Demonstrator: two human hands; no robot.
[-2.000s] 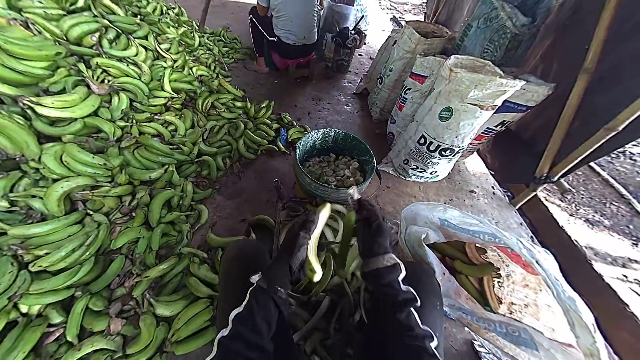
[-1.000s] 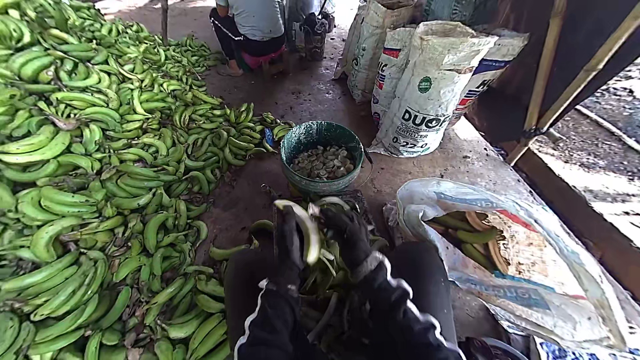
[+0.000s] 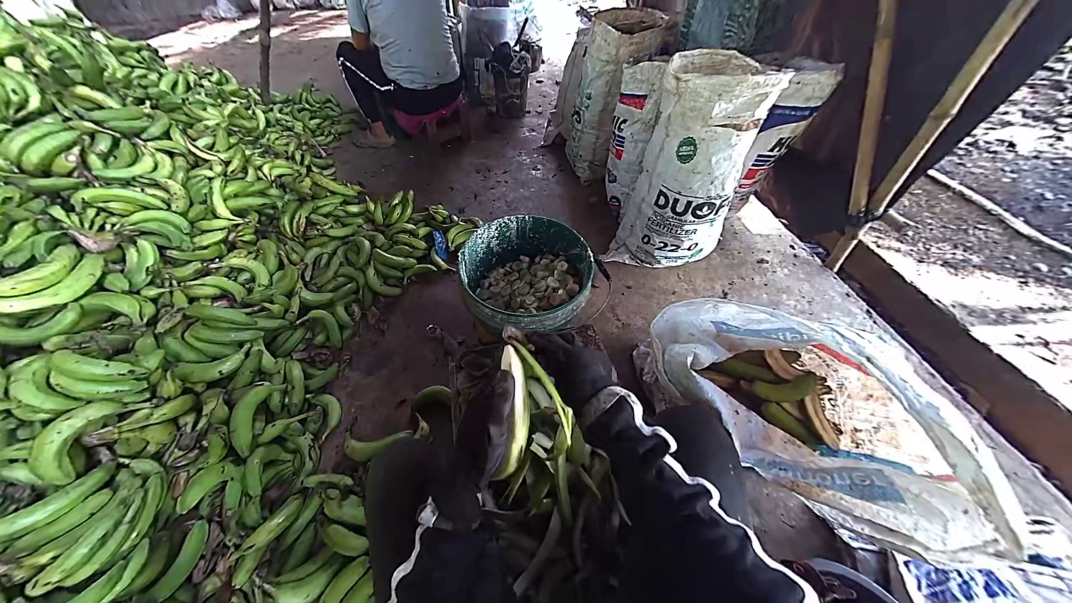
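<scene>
My left hand (image 3: 481, 419), dark-gloved, is closed around a partly peeled green plantain (image 3: 515, 414) held upright between my knees. My right hand (image 3: 574, 364), also dark-gloved, is at the plantain's top end, where a strip of green peel (image 3: 548, 389) hangs down; whether it holds a tool cannot be seen. Below both hands lies a heap of peels (image 3: 557, 502). Just beyond them stands a green bucket (image 3: 528, 318) with many pale, round slices (image 3: 532, 283) in it.
A large pile of green plantains (image 3: 209, 318) covers the left side. An open sack (image 3: 904, 494) with plantains lies at the right. Upright fertilizer sacks (image 3: 691, 167) stand behind it. A person (image 3: 406, 50) sits low at the back, near a wooden post (image 3: 265, 50).
The plantain has gone from slanted across my hands to upright in my left hand. My right hand is at its top, and a long strip of peel now hangs beside it.
</scene>
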